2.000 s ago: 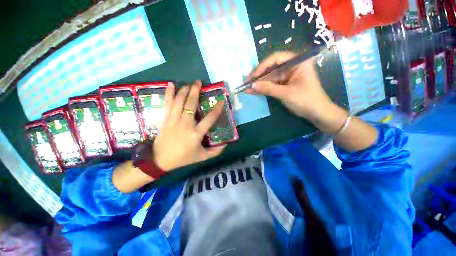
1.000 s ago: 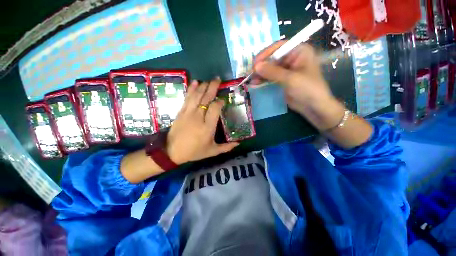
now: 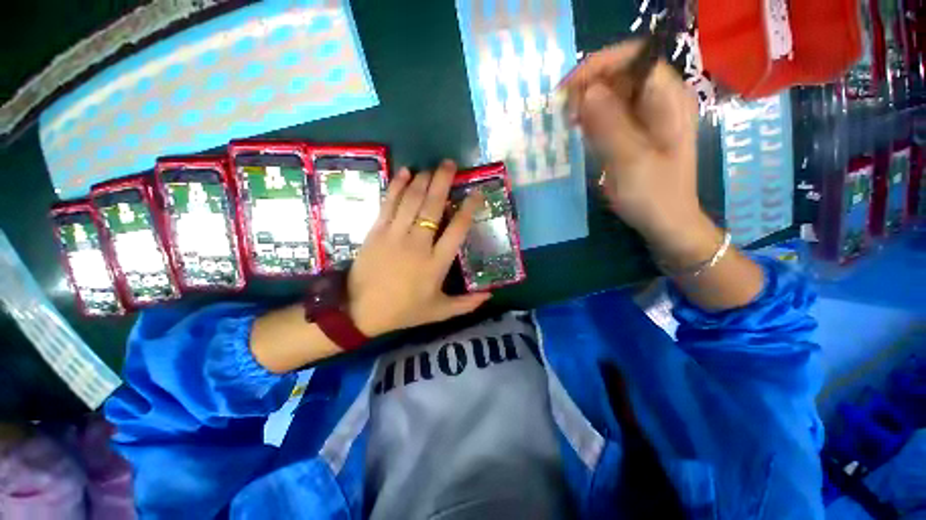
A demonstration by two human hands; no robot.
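Observation:
A red-edged open phone assembly (image 3: 491,236) lies on the dark green bench in front of me. My left hand (image 3: 411,249) lies flat over its left side, fingers on its upper left part, holding it down. My right hand (image 3: 640,127) is raised above and right of it, blurred, holding dark-looking tweezers (image 3: 650,63); the tips are hard to make out. A light-blue adhesive sheet (image 3: 525,102) with pale shapes lies just behind the phone, left of my right hand. Any small part at the fingertips is too blurred to tell.
Several open phone assemblies (image 3: 276,208) stand in a row to the left. Another adhesive sheet (image 3: 208,91) lies behind them. A red bin (image 3: 736,46), scattered white slips and a sheet (image 3: 756,168) are at right. A clear phone tray (image 3: 833,168) is far right.
My right hand has lifted away from the phone, up and to the right, with the tweezers. My left hand and the phone have shifted right in the view from their earliest position.

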